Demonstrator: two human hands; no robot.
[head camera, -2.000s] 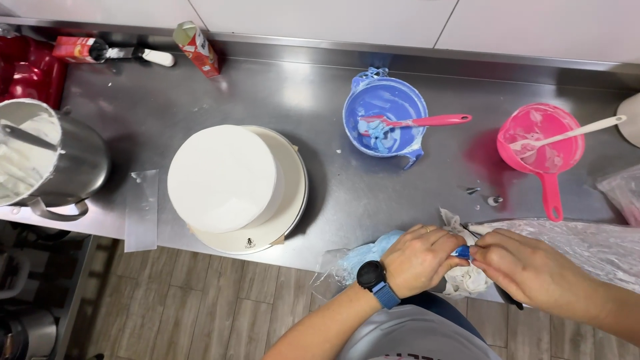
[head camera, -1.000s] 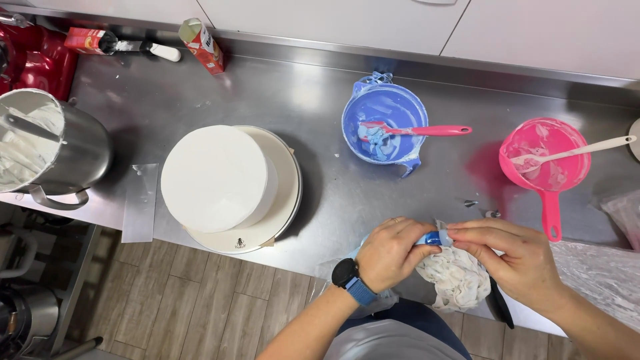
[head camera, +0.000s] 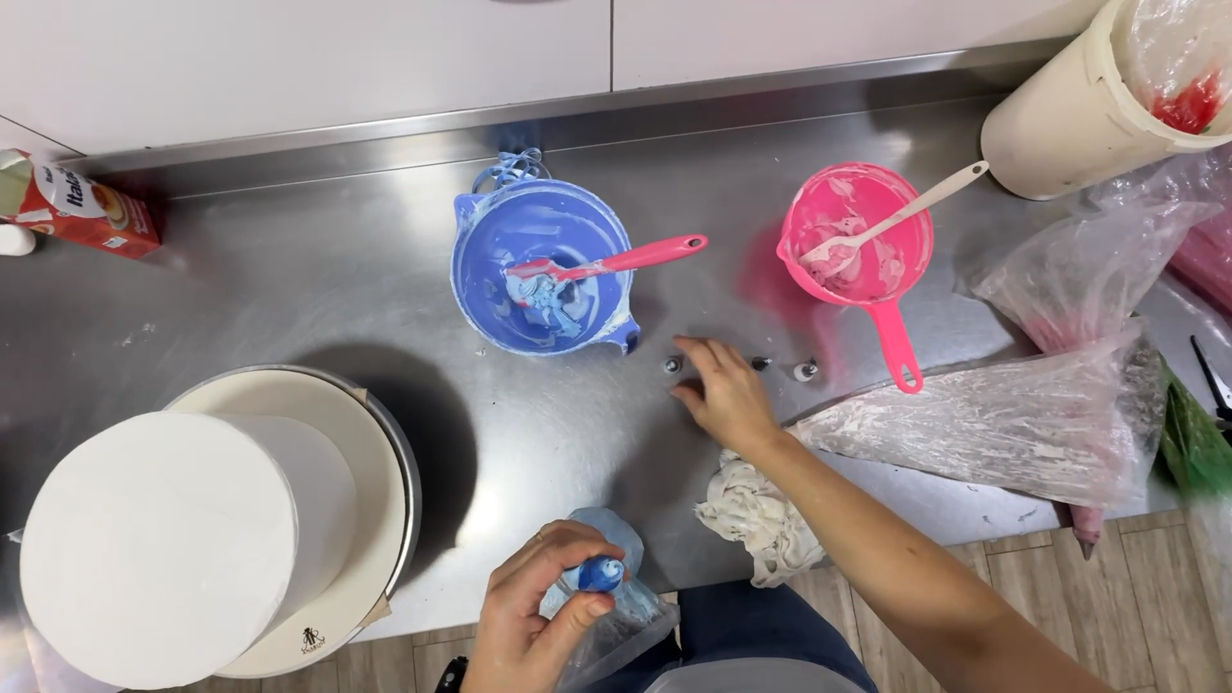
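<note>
My left hand (head camera: 544, 602) grips a clear piping bag (head camera: 616, 616) of blue cream near the counter's front edge, its blue coupler end (head camera: 601, 574) pointing up between thumb and fingers. My right hand (head camera: 722, 390) reaches over the steel counter, thumb and fingers apart around a small metal piping tip (head camera: 672, 365), with no clear contact. Just right of its fingers lie another small tip (head camera: 761, 363) and a larger one (head camera: 806, 370). A crumpled cloth (head camera: 760, 520) lies below my right forearm. Behind stands a blue bowl (head camera: 539, 265) with blue cream and a pink spatula (head camera: 635, 258).
A white cylindrical cake (head camera: 159, 549) stands on a turntable (head camera: 395, 462) at left. A pink bowl (head camera: 857, 231) holds a pale spoon (head camera: 919, 204). Several piping bags (head camera: 972, 428) lie at right, by a cream-colored bucket (head camera: 1049, 125) and black-handled scissors (head camera: 1215, 385). A red carton (head camera: 96, 207) is far left.
My right hand has left the blue bag's end and moved to the piping tips. The cloth, earlier beneath both hands, now lies apart from my left hand. The view has shifted right.
</note>
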